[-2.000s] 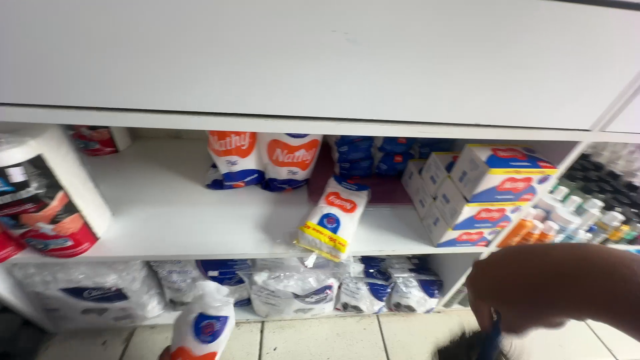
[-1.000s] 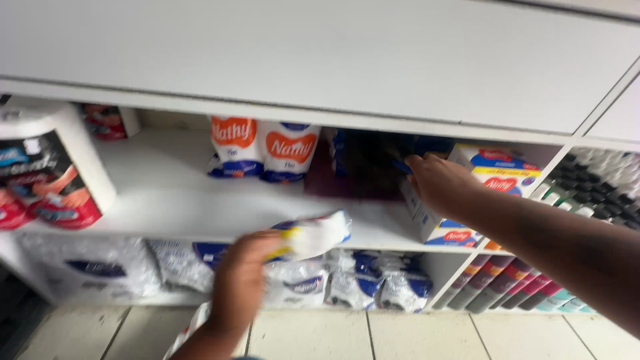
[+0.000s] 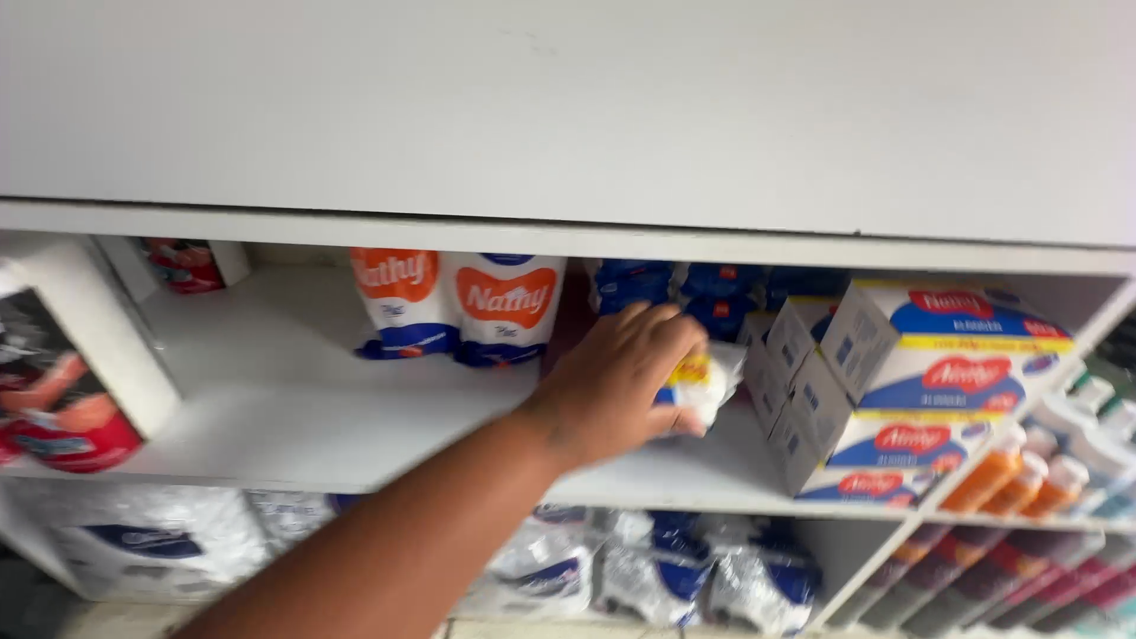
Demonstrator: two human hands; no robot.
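Observation:
My left hand [image 3: 617, 386] reaches over the middle shelf from the lower left. Its fingers and thumb close around a small white plastic packet of cotton with a yellow band [image 3: 701, 383], whose clear end sticks out to the right. Behind the hand stand stacked blue packets [image 3: 723, 306]. Two white Nathy bags with orange and blue print [image 3: 506, 306] stand upright to its left. Just right of the held packet are several stacked Nathy cotton boxes [image 3: 958, 382]. My right hand is out of view.
Large packs with red and black print [image 3: 75, 390] stand on the left of the shelf [image 3: 293, 390]. Clear bags of white goods [image 3: 657, 572] fill the compartment below. Bottles with orange contents [image 3: 1021, 479] are at the right, past the divider. A white panel [image 3: 568, 115] overhangs the shelf.
My left hand, with the packet, has moved right and farther in over the shelf. My right hand, which was at the blue packets and boxes, has left the view.

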